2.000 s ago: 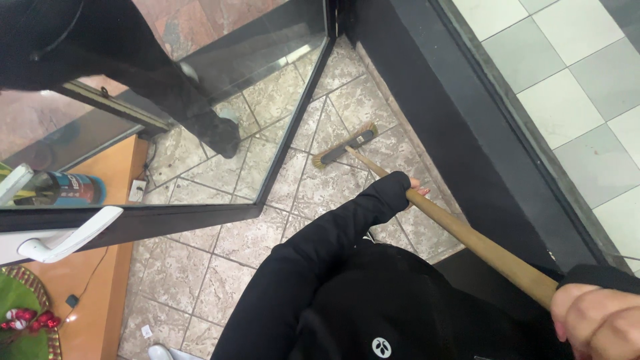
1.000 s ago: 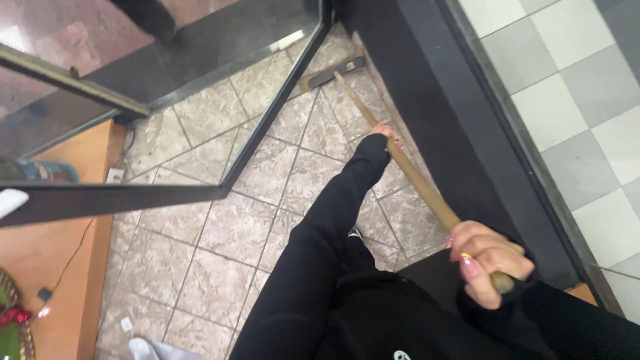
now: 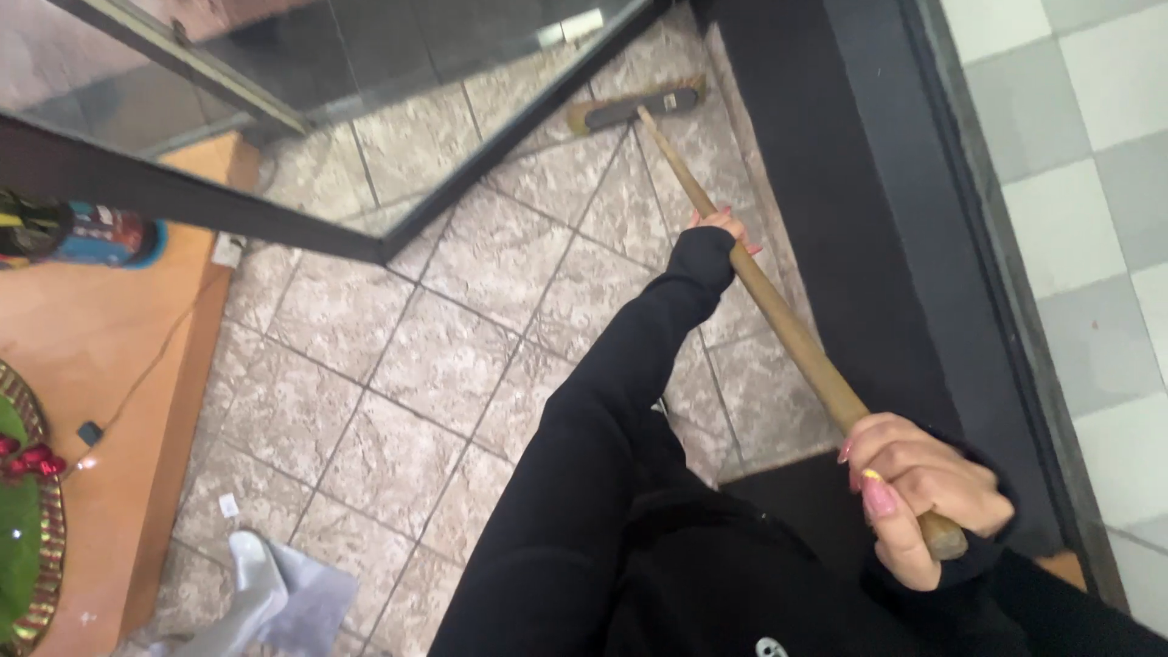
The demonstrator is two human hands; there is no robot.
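Observation:
A push broom's wooden handle runs from upper middle to lower right. Near its top end my right hand is wrapped around it, thumb and painted nails showing. Farther down the handle, my left hand grips it, partly hidden by its black sleeve. The broom head, a dark block with tan bristles, rests on the tiled floor between the glass door's lower frame and the dark wall base.
A dark-framed glass door stands at the upper left. An orange wooden ledge bears a blue container and a green decoration. A dustpan-like grey object and a paper scrap lie on the floor. A black ledge runs along the right.
The broom head was nearer the middle of the floor two seconds ago, then moved toward the corner by the door. Both hands have kept hold of the handle.

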